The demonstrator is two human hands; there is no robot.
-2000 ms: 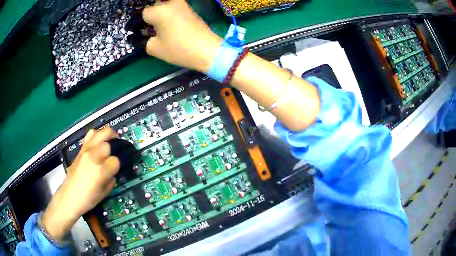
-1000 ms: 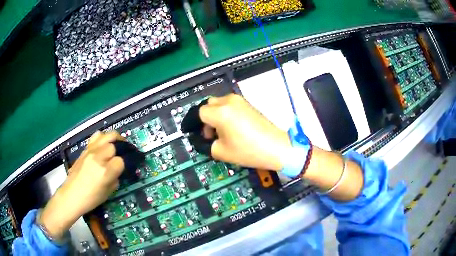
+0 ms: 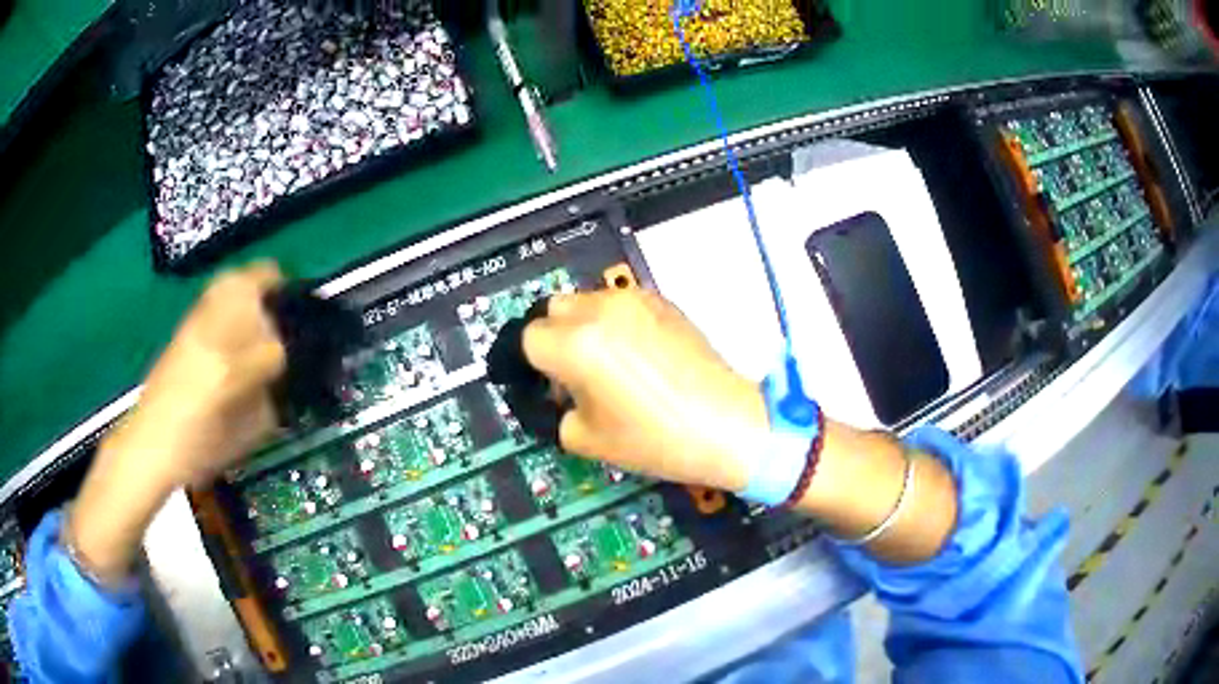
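Note:
A black solder pallet [image 3: 501, 647] holds rows of small green circuit boards [image 3: 441, 519] with parts on them. My right hand [image 3: 642, 388], with black finger cots, is over the upper right boards, its fingertips pinched together and low at the boards. My left hand [image 3: 221, 368], slightly blurred, is over the pallet's upper left corner, its black-covered fingers bent together. Whether either hand holds a component is hidden by the finger cots. A black bin of silver-white capacitors [image 3: 301, 114] lies on the green mat behind the pallet.
A bin of yellow components [image 3: 702, 30] and a slim silver stick [image 3: 525, 100] lie on the mat. A black smartphone [image 3: 882, 314] lies on white paper [image 3: 695, 267]. Another pallet [image 3: 1090, 201] is at the right. A blue cord hangs to my right wrist. A blue sleeve [image 3: 1183, 354] shows at the right edge.
My right hand came from the capacitor bin down to the upper right boards and stays there. My left hand has moved up to the pallet's upper left corner, uncovering boards at the left.

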